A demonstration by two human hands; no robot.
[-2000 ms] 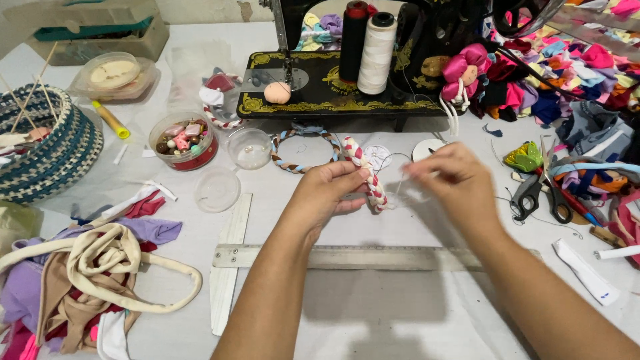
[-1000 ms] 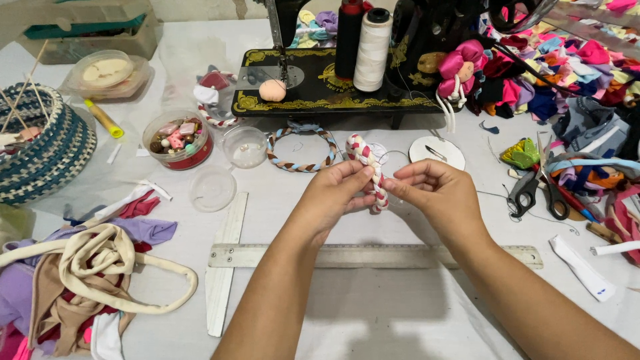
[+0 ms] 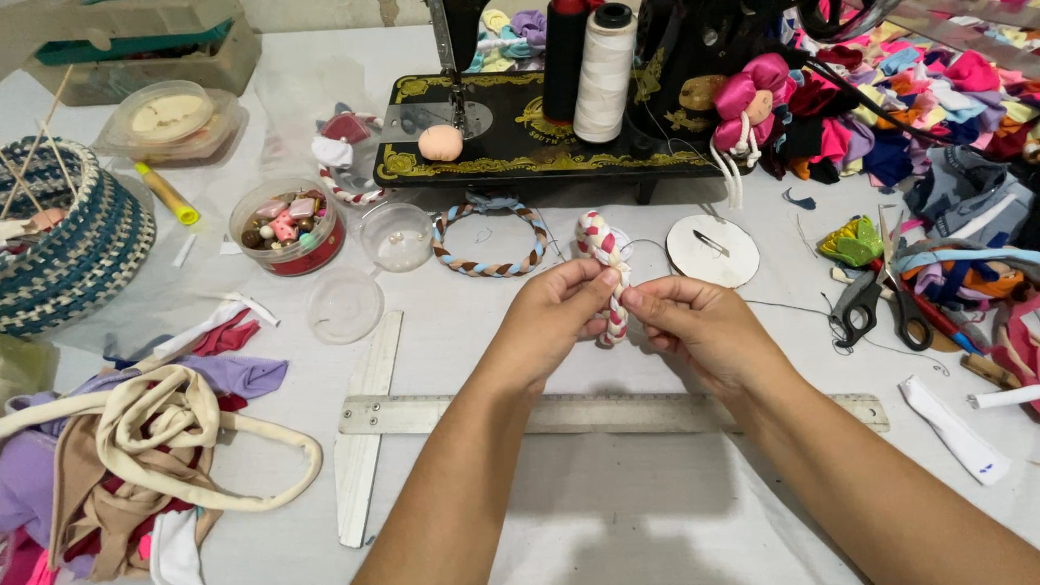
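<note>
My left hand (image 3: 561,305) grips a braided fabric loop (image 3: 615,317) in red, white and cream, held upright between thumb and fingers. Against its right side, the thumb and fingers of my right hand (image 3: 682,317) are pinched together at the braid; whether a needle is between them is too small to tell. A dark thread curves behind the fingers. Behind my hands lie a blue, brown and peach braided ring (image 3: 490,270) and a white disc (image 3: 723,264) with a dark metal clip on it.
A T-square (image 3: 634,413) lies under my forearms. Scissors (image 3: 886,301) are at right, near fabric scraps (image 3: 951,89). A black sewing machine (image 3: 504,166) with thread spools stands behind. At left are a tub of beads (image 3: 286,258), a woven basket (image 3: 122,227) and fabric strips (image 3: 154,479).
Two seconds ago my right hand was raised apart from the braid; it has since come to the braid's right side. My left hand has kept its hold.
</note>
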